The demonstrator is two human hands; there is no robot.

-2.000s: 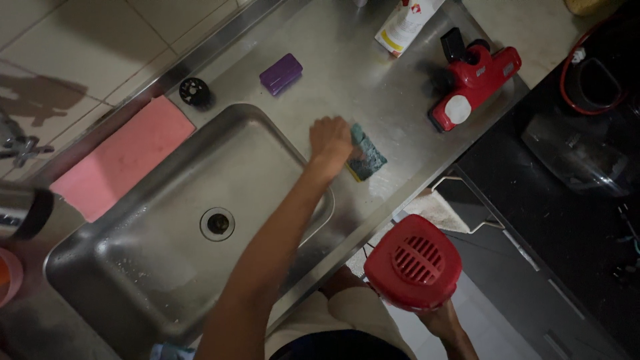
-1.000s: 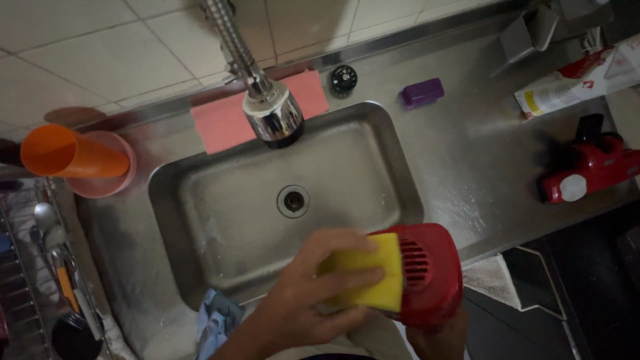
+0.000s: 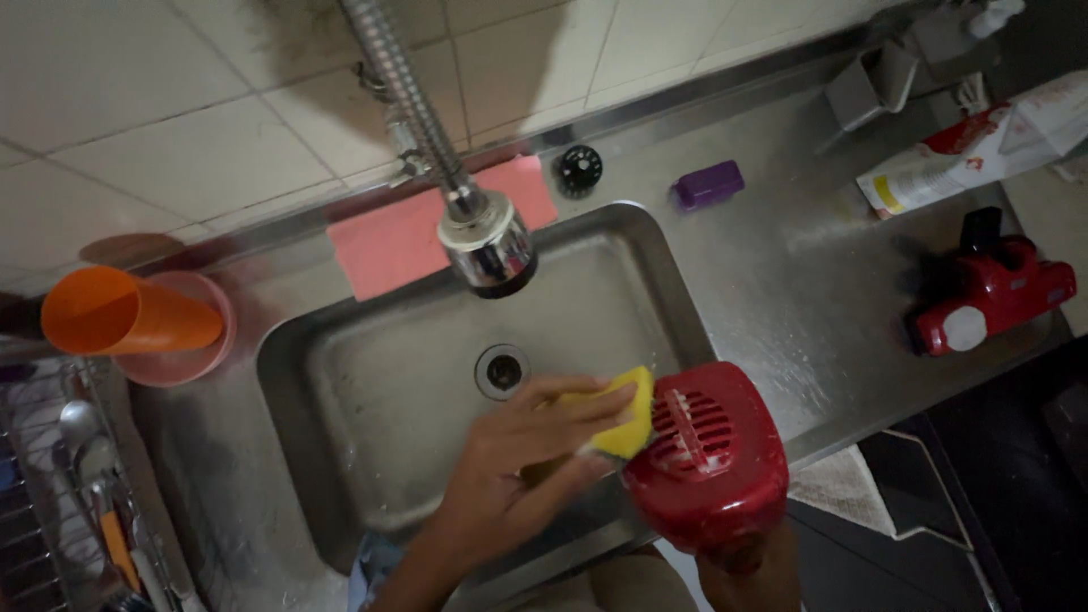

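My left hand (image 3: 544,450) holds a yellow sponge (image 3: 627,416), whose darker underside shows at its edge. The sponge is against the left side of a red plastic housing (image 3: 748,442) with slotted vents, and whitish foam or residue lies on the slats. From below, my right hand (image 3: 752,565) grips this housing; most of its fingers are hidden. Both are over the near right edge of a stainless steel sink basin (image 3: 408,374). The metal faucet head (image 3: 491,251) hangs over the basin's far side.
Behind the basin lie a pink cloth (image 3: 387,246) and a black round part (image 3: 580,170). A purple block (image 3: 708,185), a red appliance part (image 3: 994,293) and a white printed package (image 3: 960,157) are on the right counter. An orange cup (image 3: 161,314) and a cutlery rack (image 3: 34,510) are left.
The sponge lay on the right counter under my left hand; now that hand holds it against the red housing. Whitish foam or residue now shows on the slats. The view has swung left.
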